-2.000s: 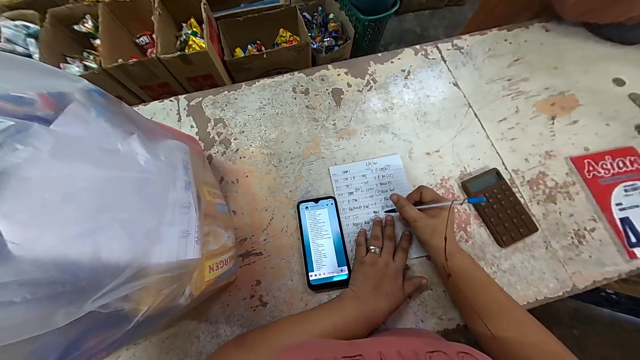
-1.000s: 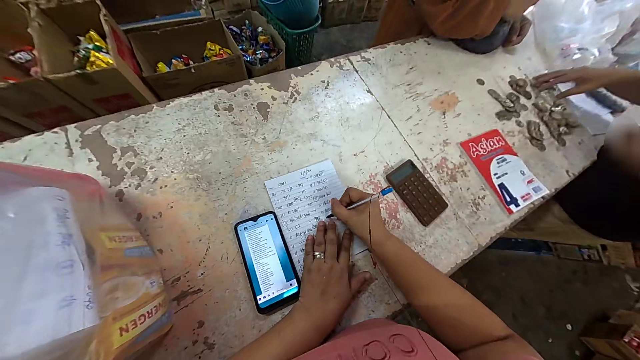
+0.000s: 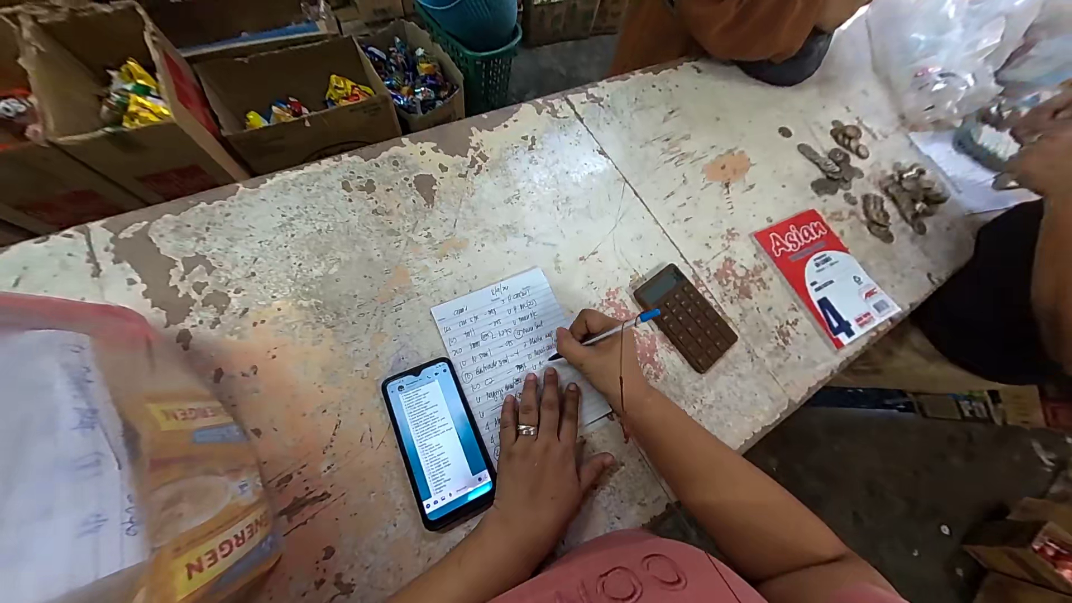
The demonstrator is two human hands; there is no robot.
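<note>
My right hand grips a white pen with a blue cap end, its tip on a lined sheet of paper covered in handwriting. Flat on the lower part of that sheet lies my left hand, fingers slightly apart, a ring on one finger, nothing held. A smartphone with a lit text list rests just left of the sheet, beside the left hand. To the right of my right hand is a brown calculator. Farther right lies a red and white pad.
The worn painted table carries a clear plastic bag with packets at left and coin piles at right. Another person's hand is near a plastic bag. Open cardboard boxes of wrapped goods stand beyond the far edge.
The view has swung right since two seconds ago, bringing the coins into sight. Another person's hand, over the coins one second ago, is now farther right. My hands stay at the paper.
</note>
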